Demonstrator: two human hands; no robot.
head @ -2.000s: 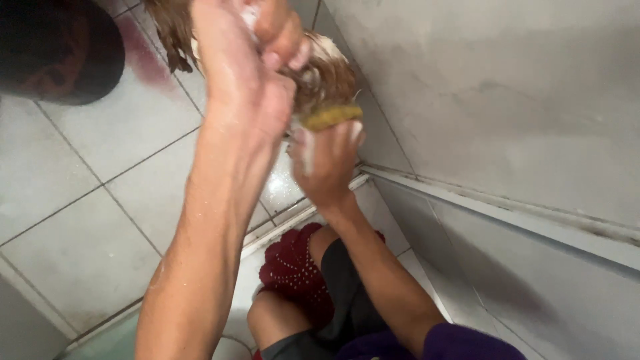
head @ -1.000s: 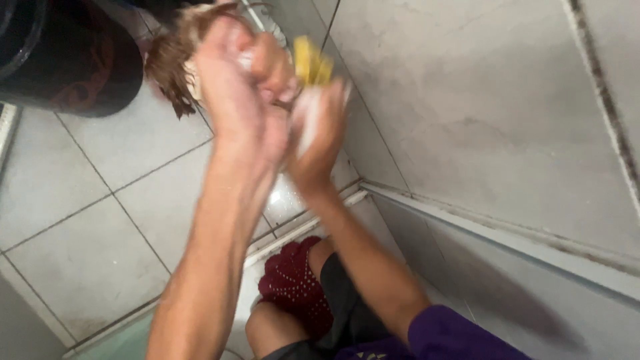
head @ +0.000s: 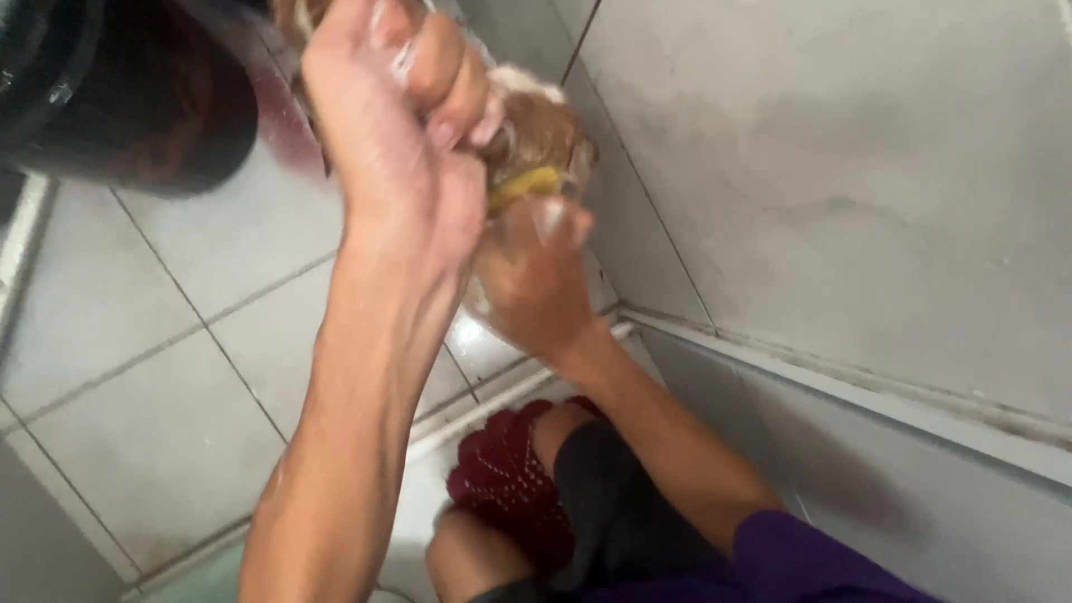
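Observation:
My left hand (head: pixel 410 109), wet with suds, is closed around a wet brown and white item (head: pixel 540 130) at the top of the view; blur hides its exact kind. Part of that item hangs out on the left side of my fist, and part shows to the right. Just below it, my right hand (head: pixel 536 268) holds a yellow scrubbing brush or sponge (head: pixel 528 186) against the item's lower edge. White lather shows on the fingers of both hands.
A black bucket or bin (head: pixel 126 92) stands at the upper left on white floor tiles (head: pixel 151 377). Tiled wall (head: pixel 829 167) rises on the right, with a ledge (head: pixel 837 373) along it. Below are my knees and a dark red patterned cloth (head: pixel 511 469).
My right hand with the yellow scrubber has moved down from beside my left fist to the item's lower edge. More of the brown item shows right of the fist than one second ago.

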